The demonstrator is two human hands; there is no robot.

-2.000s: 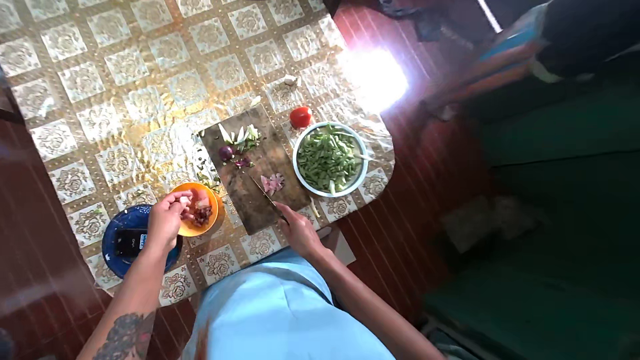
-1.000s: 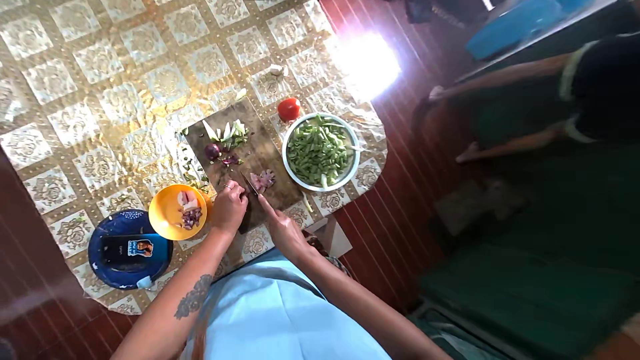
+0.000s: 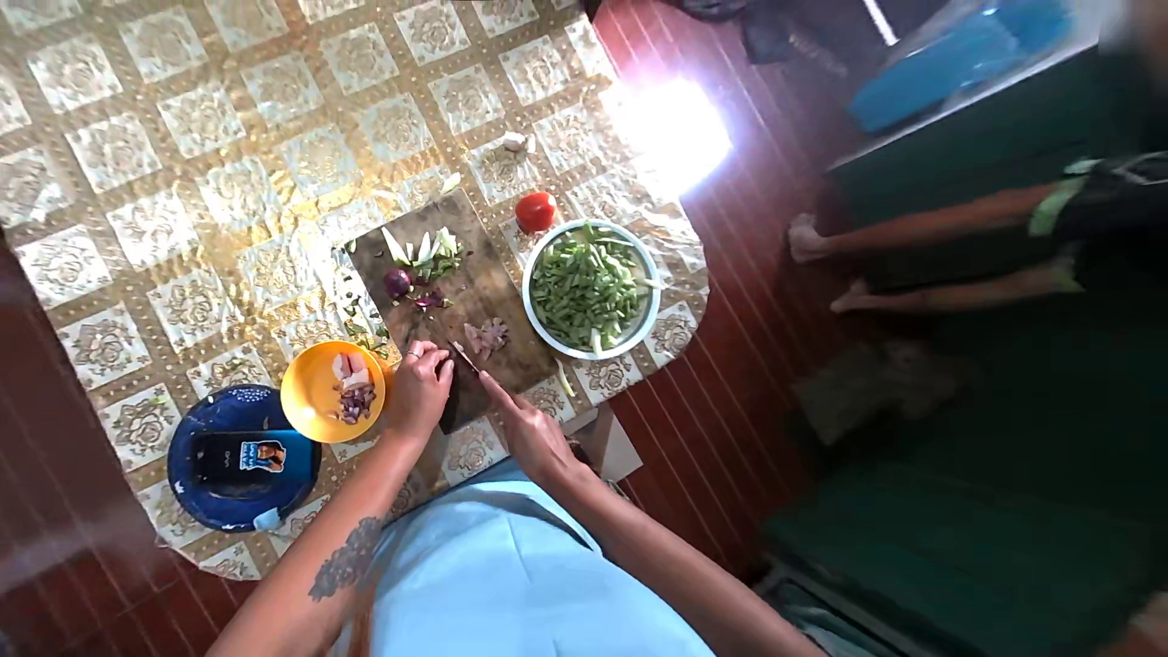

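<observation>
My right hand is closed around the handle of a kitchen knife, its blade resting over the lower part of a wooden cutting board. My left hand is on the board just left of the blade, fingers bent together; whether they pinch a small piece cannot be told. Chopped pale pink pieces lie right of the blade. Higher on the board are a red onion, purple peelings and cut green-white vegetable pieces. A yellow bowl with chopped pieces stands left of my left hand.
A white bowl of cut green vegetables stands right of the board, a tomato above it and garlic farther back. A phone lies on a blue plate at lower left. A person's bare legs show at right.
Two seconds ago my left hand was over the yellow bowl; it has moved right to the board, beside the knife. The other person's legs have come into clearer view.
</observation>
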